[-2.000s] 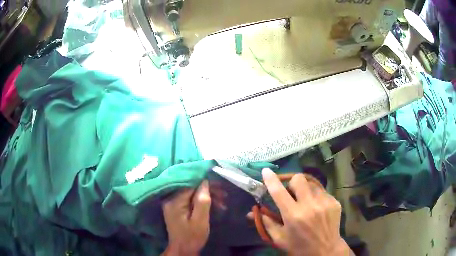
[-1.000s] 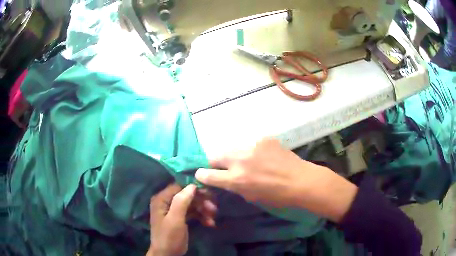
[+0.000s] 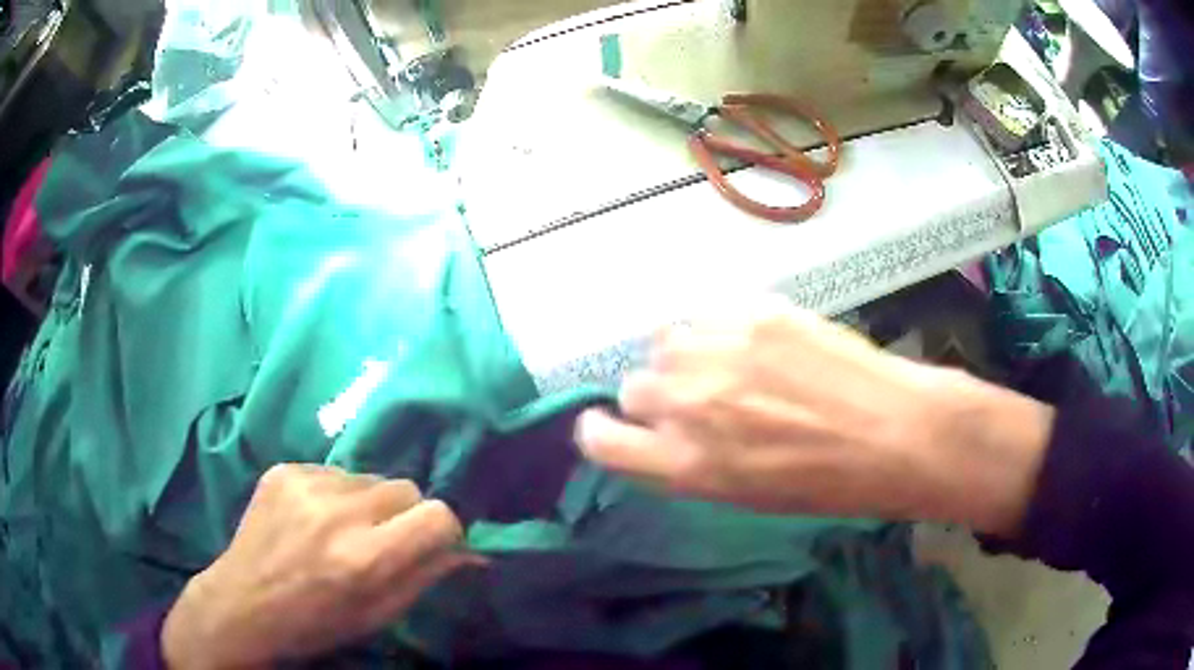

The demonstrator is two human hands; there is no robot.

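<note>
The large green garment (image 3: 170,301) covers the left of the table and hangs down to my lap. A small white patch (image 3: 356,398) shows on it. My left hand (image 3: 321,556) grips the green cloth near its lower edge. My right hand (image 3: 786,425), slightly blurred, pinches a folded edge of the same cloth at the table's front edge. A dark gap shows between the cloth layers between my hands. The scissors (image 3: 753,155) with orange-red handles lie on the machine bed.
The cream sewing machine (image 3: 812,46) stands behind the pale machine bed (image 3: 629,282). A small green piece (image 3: 610,55) is near the scissor tips. A tray of metal bits (image 3: 1028,131) sits at the table's right end. A green cloth heap (image 3: 1139,288) lies at the far right.
The scissors have gone from my right hand to the machine bed. My left hand has moved left and down, my right hand to the right, with cloth spread between them.
</note>
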